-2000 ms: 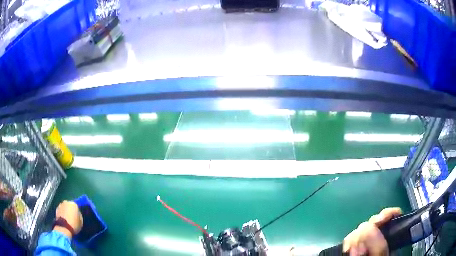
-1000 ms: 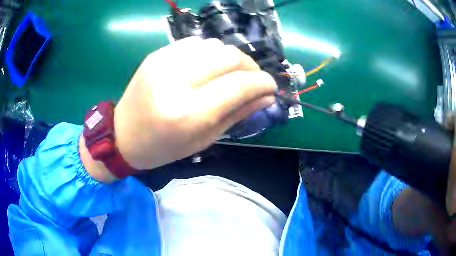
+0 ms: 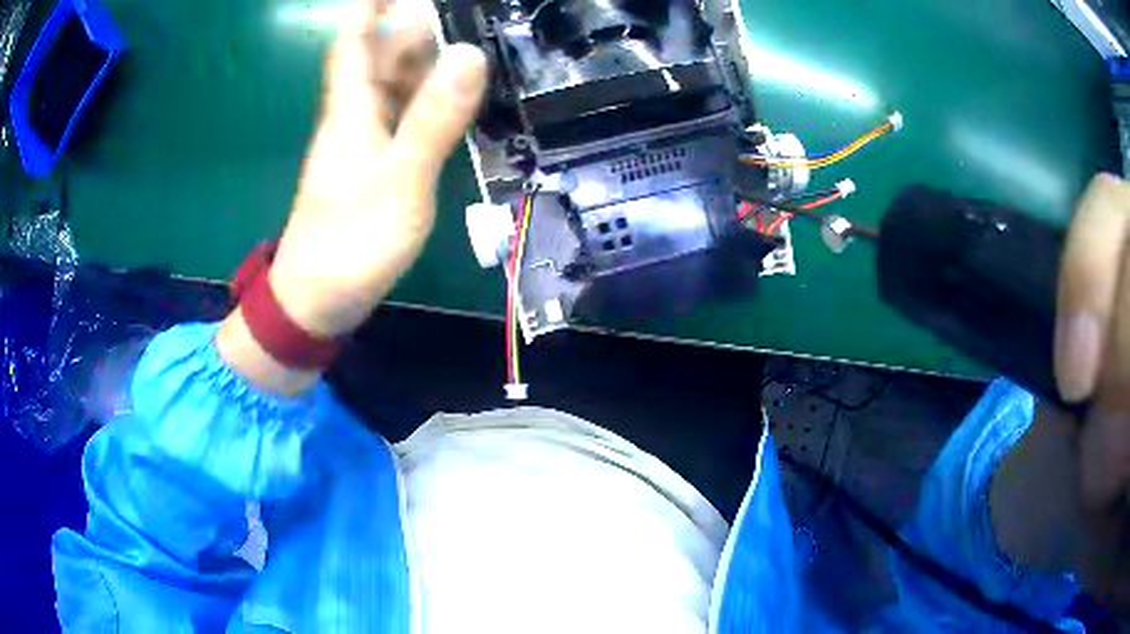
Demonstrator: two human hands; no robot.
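The black chassis assembly (image 3: pixel 638 211) lies on the green mat, with a light frame and loose wire leads at both sides. My left hand (image 3: pixel 366 186) is at its upper left side, slightly blurred, with thumb and fingers apart and nothing visible in it. Whether it touches the frame I cannot tell. My right hand (image 3: pixel 1097 310), partly cut off by the right edge, holds the black electric screwdriver (image 3: pixel 973 279). Its thin bit points left to the assembly's right side, by the red wires (image 3: pixel 775 223). The bit's tip is hard to make out.
A blue open tray (image 3: pixel 68 81) with dark contents stands at the upper left. A yellow-and-red wire lead (image 3: pixel 516 297) hangs over the mat's front edge. Another lead (image 3: pixel 855 146) stretches right from the assembly, above the bit. A dark cord runs below right.
My left hand has moved off the assembly's middle to its upper left, and its fingers have spread. The assembly's black slotted part is uncovered. The screwdriver sits slightly further left and higher.
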